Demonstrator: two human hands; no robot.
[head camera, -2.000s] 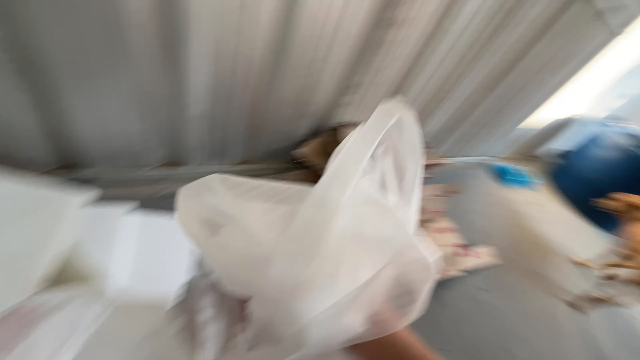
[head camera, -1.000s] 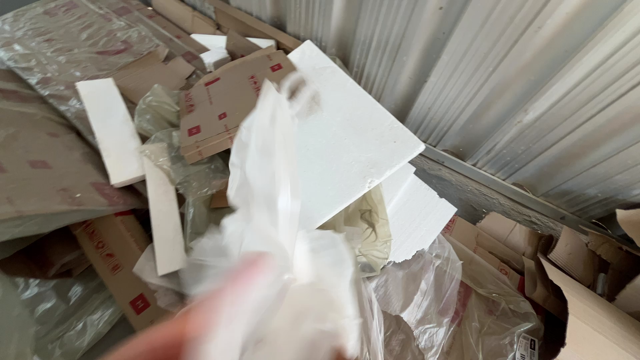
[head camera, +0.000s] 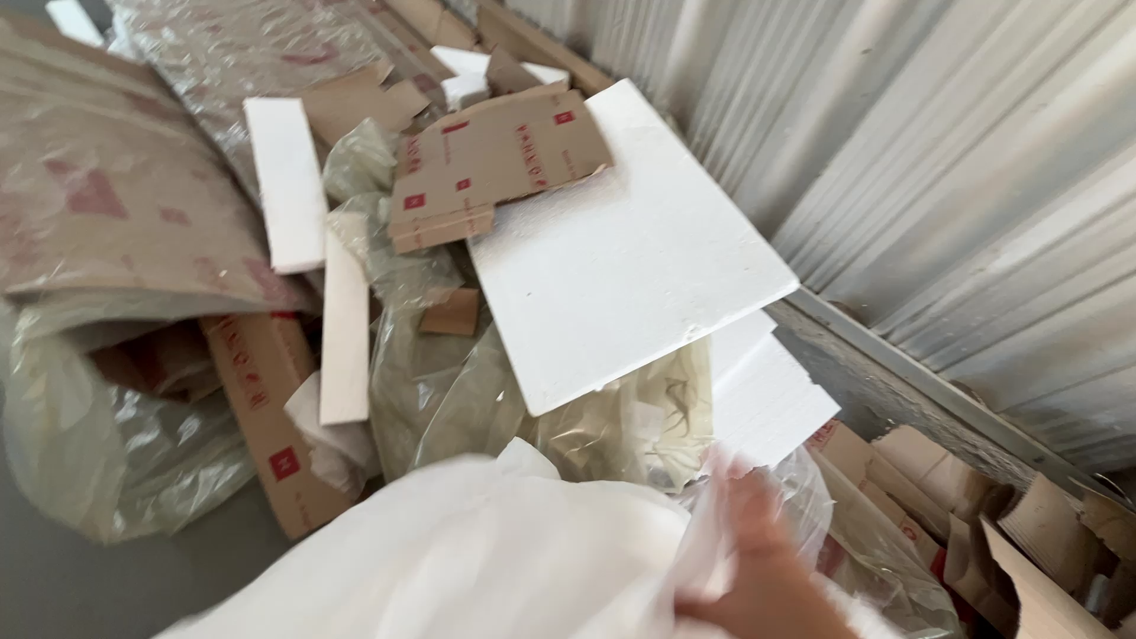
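A white plastic bag (head camera: 461, 559) fills the bottom middle of the head view, puffed out and blurred. At its right edge is my right hand (head camera: 768, 568), fingers closed on the thin plastic. My left hand does not show; the bag may cover it. Just beyond the bag lies a square white foam sheet (head camera: 630, 257), with a torn piece of printed cardboard (head camera: 506, 164) resting over its upper left corner. A smaller white foam piece (head camera: 768, 390) is partly under the sheet's lower right edge.
Crumpled clear plastic (head camera: 444, 382) and narrow white foam strips (head camera: 288, 186) lie left of the sheet. Plastic-wrapped cardboard (head camera: 98, 177) is at the far left. Torn cardboard (head camera: 941, 479) is heaped at the lower right, beside a corrugated metal wall (head camera: 932, 177).
The white bag, upright in the middle a second ago, is now lower and spread wide across the bottom. A hand now shows at its right edge. The view swung to the waste pile after the oldest frame.
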